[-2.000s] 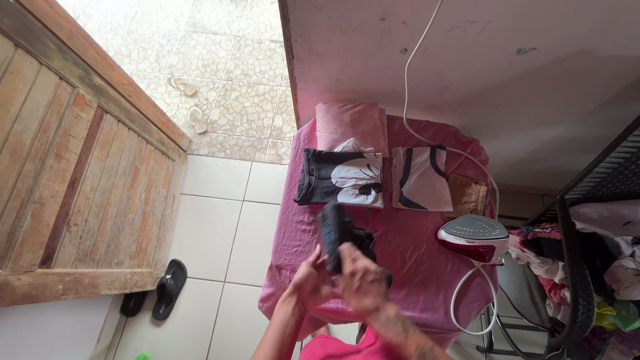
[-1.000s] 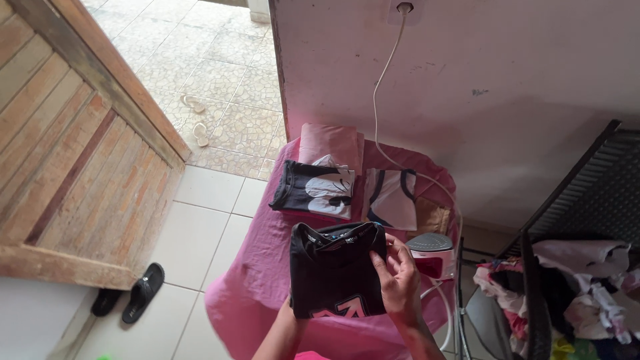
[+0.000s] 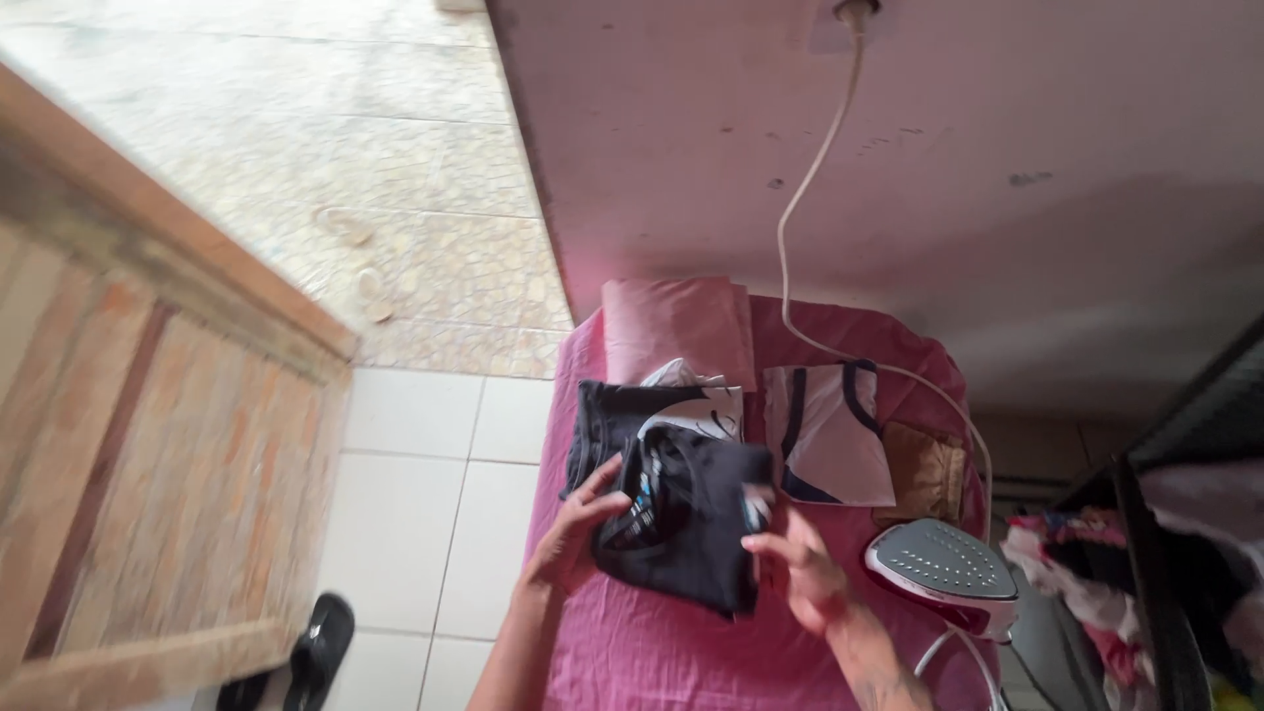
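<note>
A folded black garment with a coloured print is between my two hands, over the pink cloth. My left hand grips its left edge, and my right hand holds its right edge. Just beyond it, partly covered, lies a folded black and white garment. To the right of that is a folded white garment with dark trim, beside a folded brown garment. A folded pink cloth lies at the far edge. The clothes iron rests at the right, its soleplate facing up.
A white cord runs from a wall outlet across the pink cloth. At the right stands a dark rack with piled clothes. A wooden door is at the left, with black slippers on the floor near it.
The black garment has moved away from me, close to the folded black and white garment. Two seconds ago it was bunched near my hands; now it is folded flat.
</note>
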